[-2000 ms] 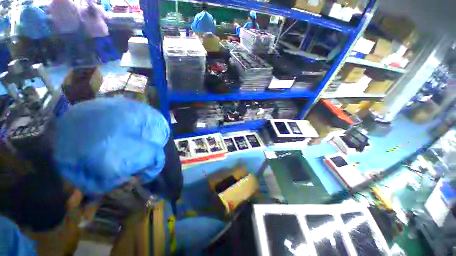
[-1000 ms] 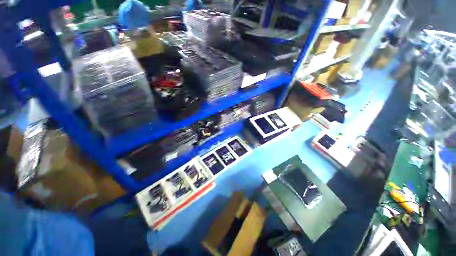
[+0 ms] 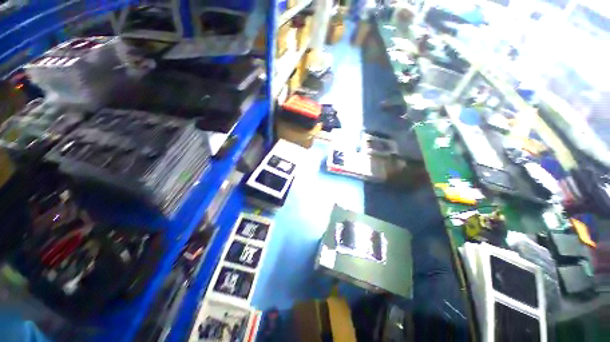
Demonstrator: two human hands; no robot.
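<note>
Neither of my hands is in the picture. Nearest in front, a grey-green board or box top [image 3: 388,250] bears a dark slab in shiny film [image 3: 360,241]. White foam trays with dark slabs in their slots [image 3: 239,261] lie in a row on the floor along the blue shelf. Another white foam tray with dark slots [image 3: 514,284] lies at the lower right on the green-matted bench. The picture is blurred.
Blue shelf [image 3: 257,113] at left holds stacked blister trays [image 3: 137,150] and a dark bin with red bits. An open cardboard carton [image 3: 324,319] stands at the bottom edge. A red tray [image 3: 302,107] lies further back. The cluttered green bench [image 3: 438,157] runs along the right.
My view has swung to the right. The person in the blue cap has passed out of view except perhaps a blue patch at lower left; more of the right bench shows.
</note>
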